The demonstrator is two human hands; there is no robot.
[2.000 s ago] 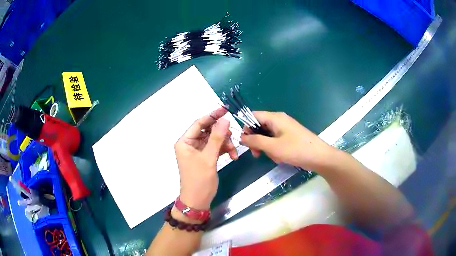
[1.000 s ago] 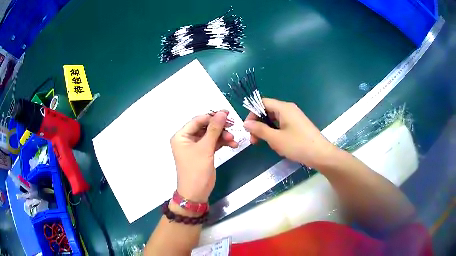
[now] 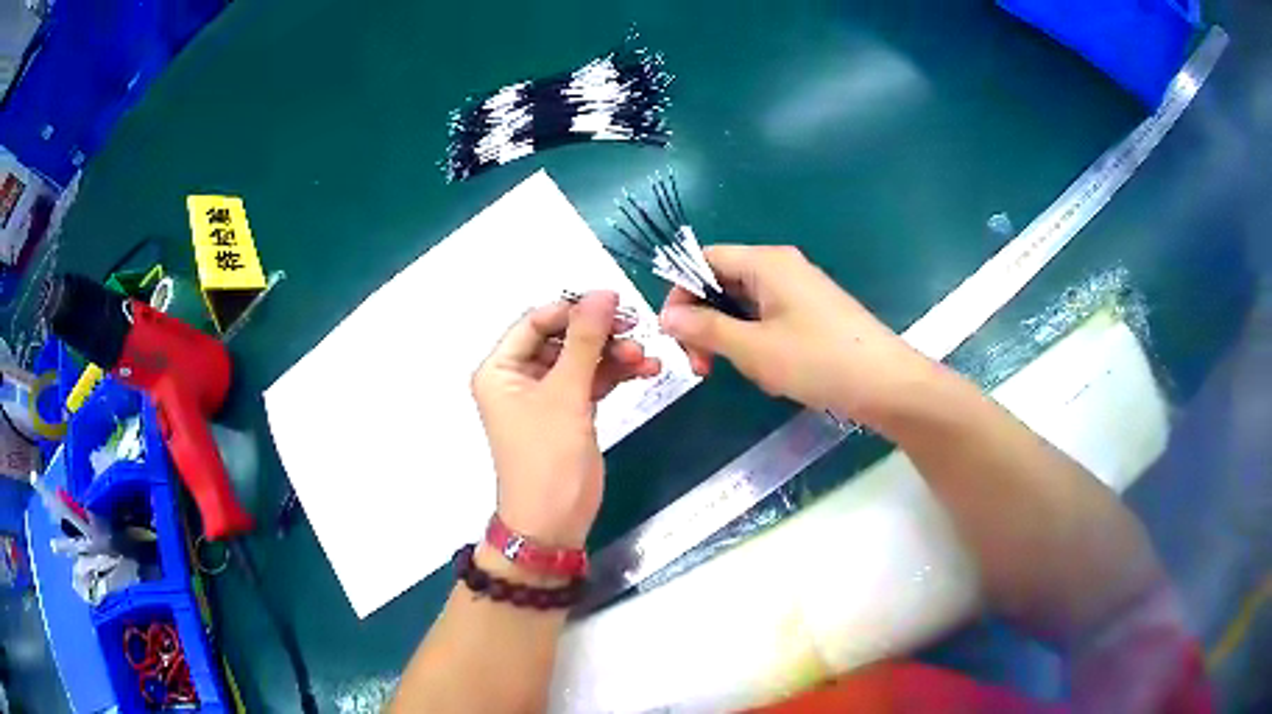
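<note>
My right hand (image 3: 781,321) is shut on a fanned bunch of short black wire leads with white sleeves (image 3: 679,254), their bright tips pointing up and left. My left hand (image 3: 551,384) is to its left over the white paper (image 3: 405,391), thumb and fingers pinched on wire leads; small tips show above the fingers, and most of their length is hidden. The main wire pile (image 3: 558,115), striped black and white, lies on the green mat beyond the paper.
A red heat gun (image 3: 182,398), yellow sign (image 3: 226,248) and blue parts tray (image 3: 133,488) are at left. A steel ruler (image 3: 977,293) crosses the near side beside a plastic-wrapped white pad (image 3: 1060,419). A blue bin (image 3: 1116,42) is at the far right.
The bunch in my right hand has moved up and slightly left and is fanned wider than in the oldest frame. My left hand has moved slightly apart from the bunch.
</note>
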